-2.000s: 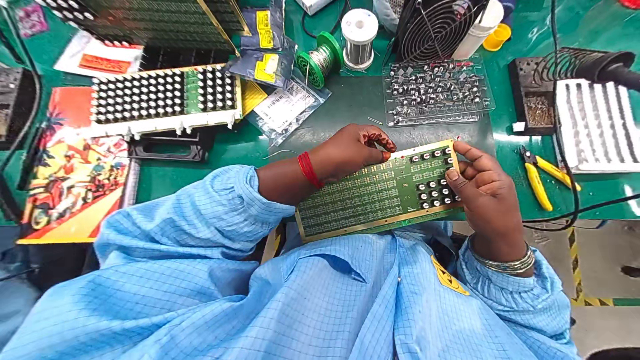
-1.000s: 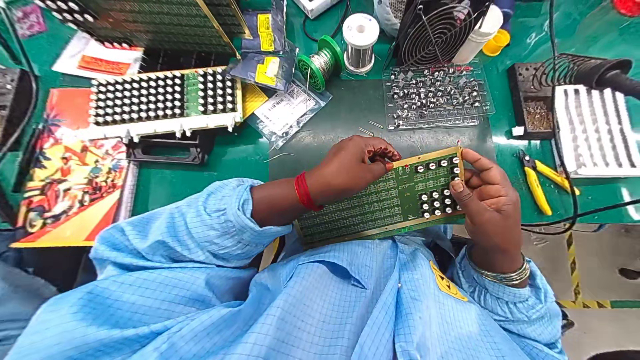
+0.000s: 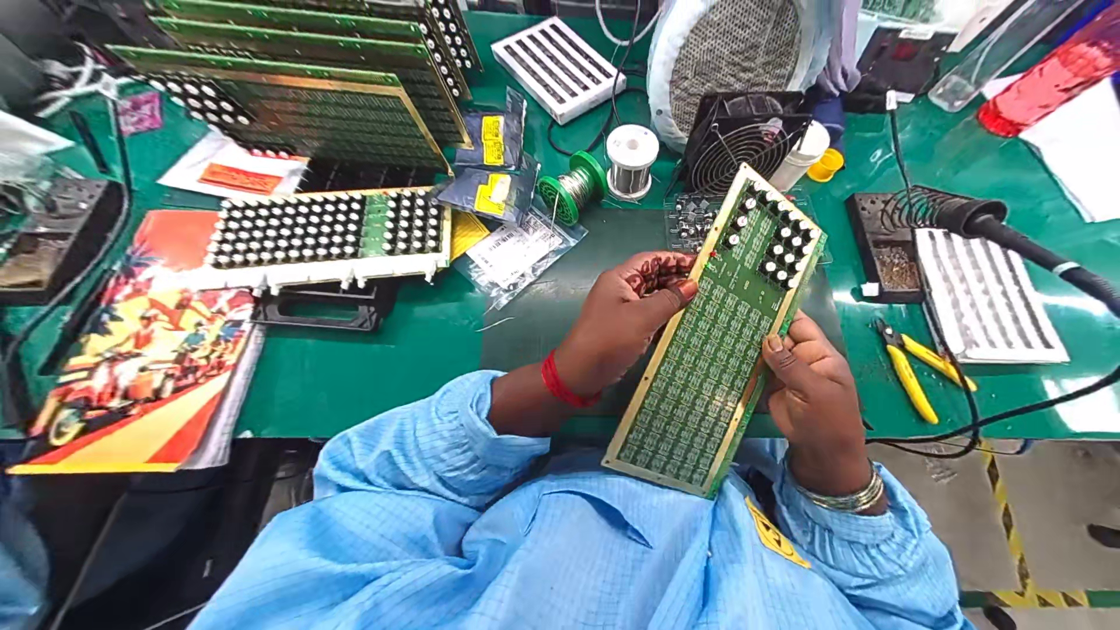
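Note:
A long green circuit board (image 3: 709,350) is tilted steeply between my hands, its upper end carrying black-and-white round components (image 3: 787,249). My left hand (image 3: 626,319) pinches the board's left edge with the thumb on top; its fingers are curled, and whether they hold anything else is hidden. My right hand (image 3: 814,385) grips the right edge, thumb on the face and fingers behind. Behind the board's upper end lies a clear tray (image 3: 691,219) of small components, partly covered. Most of the board's lower part bears no round components.
At left, a populated board (image 3: 332,232) rests in a white frame, with several boards (image 3: 289,114) standing behind. Solder wire spools (image 3: 632,162), a fan (image 3: 744,140), yellow-handled cutters (image 3: 923,367), a soldering iron holder (image 3: 954,214) and its cable lie beyond or right of my hands.
The board has turned from nearly level to steeply tilted, its populated end now pointing away from me. My right hand has moved down along its edge, and my left hand now grips the opposite edge.

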